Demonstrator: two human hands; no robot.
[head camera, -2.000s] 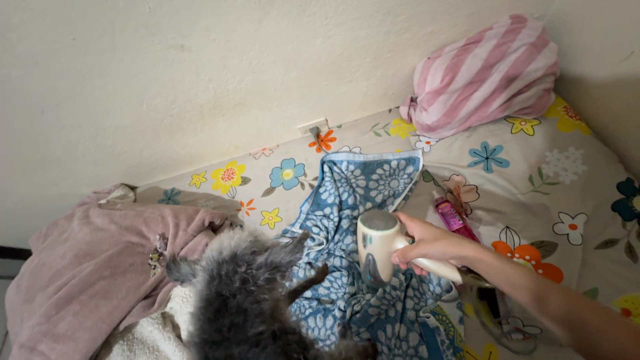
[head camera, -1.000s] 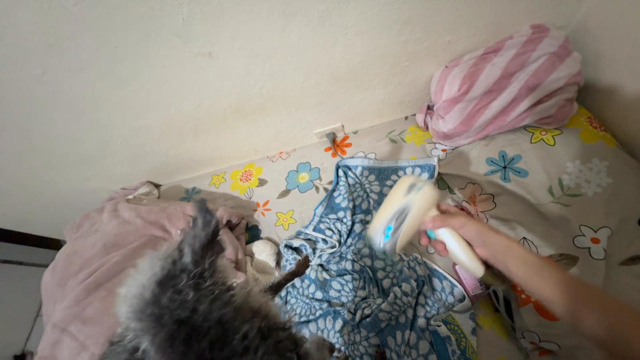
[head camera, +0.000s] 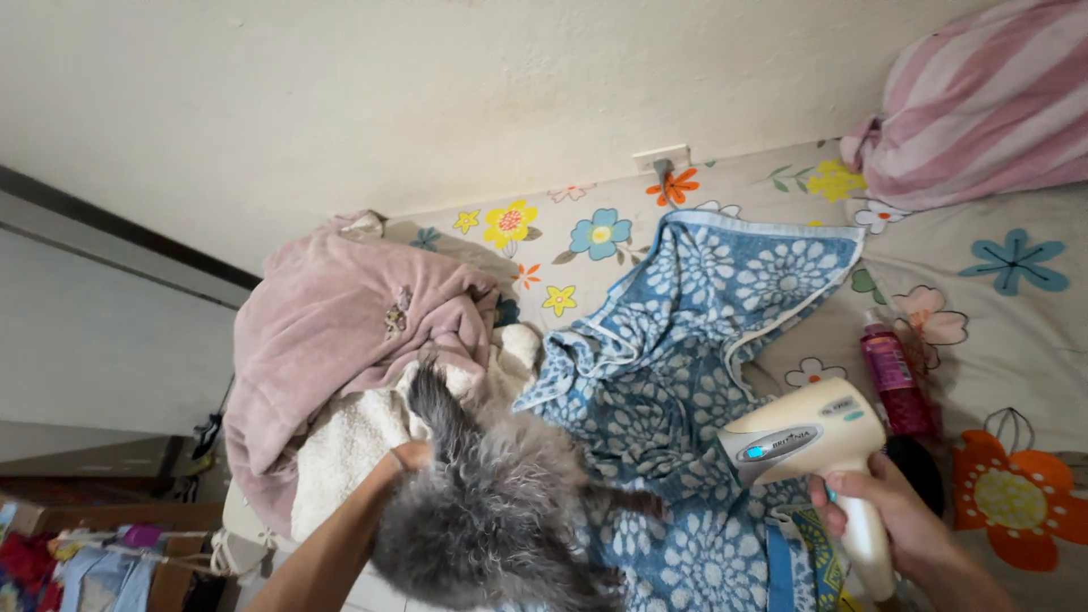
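My right hand grips the handle of a cream hair dryer, whose nozzle points left towards a gray, fluffy dog. A small display glows blue on the dryer's side. My left hand rests against the dog's left side, near its raised, dark tail or limb; the fingers are mostly hidden by fur. The dog is partly on a blue towel with white flowers, and a thin dark leg reaches over the towel. To the right of the towel lies a spray bottle of pink liquid.
A pink fleece blanket with a white woolly side is bunched left of the dog. The flowered bedsheet meets the wall, where a plug sits in a socket. A pink striped pillow lies at the upper right. Clothes show at the lower left.
My left hand has come into view against the dog. The hair dryer, blurred one second ago, now shows clearly with its nozzle to the left. The view has shifted left.
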